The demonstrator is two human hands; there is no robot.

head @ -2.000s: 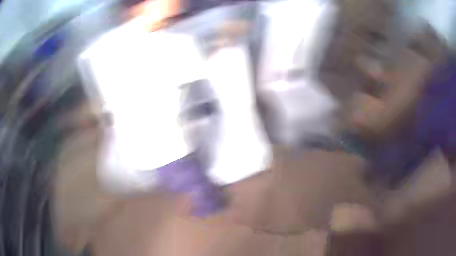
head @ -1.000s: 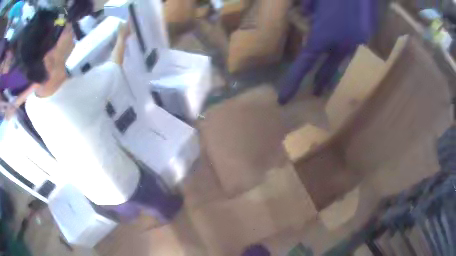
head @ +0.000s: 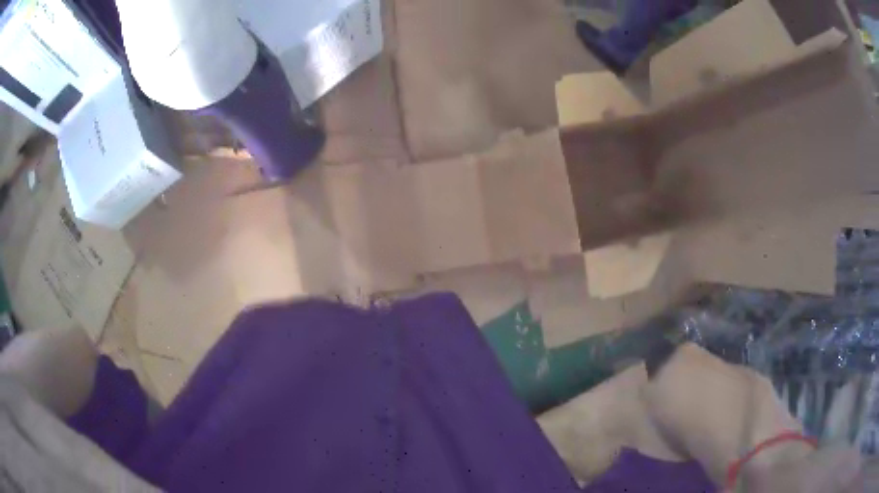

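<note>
My right hand (head: 708, 400), blurred and with a red band at the wrist, is at the lower right beside a tan cardboard piece (head: 607, 414). Whether it grips the piece cannot be told. My left hand (head: 48, 366) is a blurred shape at the left edge; its fingers are unclear. Flattened cardboard sheets (head: 414, 217) cover the floor in front of me. A large brown outer carton (head: 771, 144) lies open at the upper right with its flaps spread. A white product box (head: 111, 149) with a block foot stands at the upper left.
A person in a white top (head: 188, 48) and purple trousers stands at the upper left, beside another white box (head: 332, 48). Another person's purple-clad leg (head: 641, 29) is at the top. Film-wrapped stock (head: 800, 337) is at the right. Green floor (head: 540, 356) shows below the carton.
The view has swung downward. My purple clothing and both hands have come into view. The person in white and the white boxes now sit higher, partly cut off by the top edge.
</note>
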